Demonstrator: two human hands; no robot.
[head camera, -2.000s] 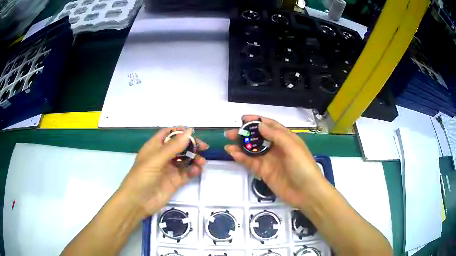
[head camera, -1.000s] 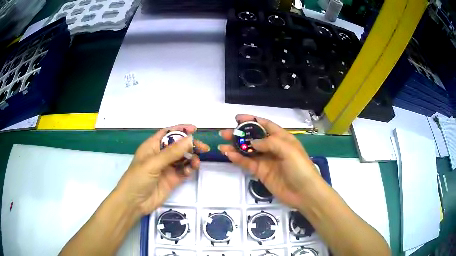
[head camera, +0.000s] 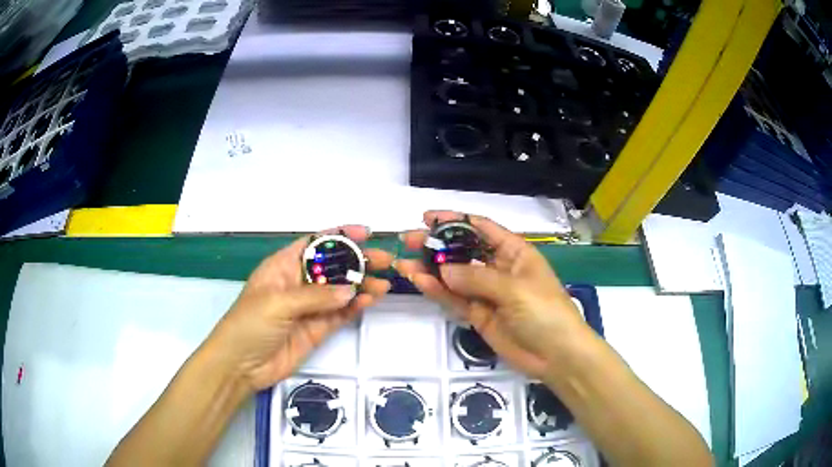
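Observation:
My left hand (head camera: 283, 315) holds a round smartwatch body (head camera: 334, 262) with a silver rim and coloured icons lit on its screen; the thumb lies at its lower edge. My right hand (head camera: 511, 296) holds a second smartwatch body (head camera: 455, 246), dark-rimmed with lit icons and a pale tab; the thumb covers its lower part. Both are held above the far edge of the blue-rimmed compartment tray (head camera: 265, 429). Several watch bodies with dark screens and pale tabs sit in its white pockets, such as one (head camera: 399, 413) in the middle.
A black foam tray (head camera: 493, 173) with round watch parts stands behind, on a white sheet (head camera: 292, 119). A slanted yellow post (head camera: 689, 119) rises at right. Stacked blue trays (head camera: 100, 119) are at far left, a white blister tray (head camera: 173, 27) beyond. Papers (head camera: 766, 337) lie at right.
The left thumb has moved down off the left watch's face, and its lit icons now show. The right thumb has come over the lower part of the right watch's screen.

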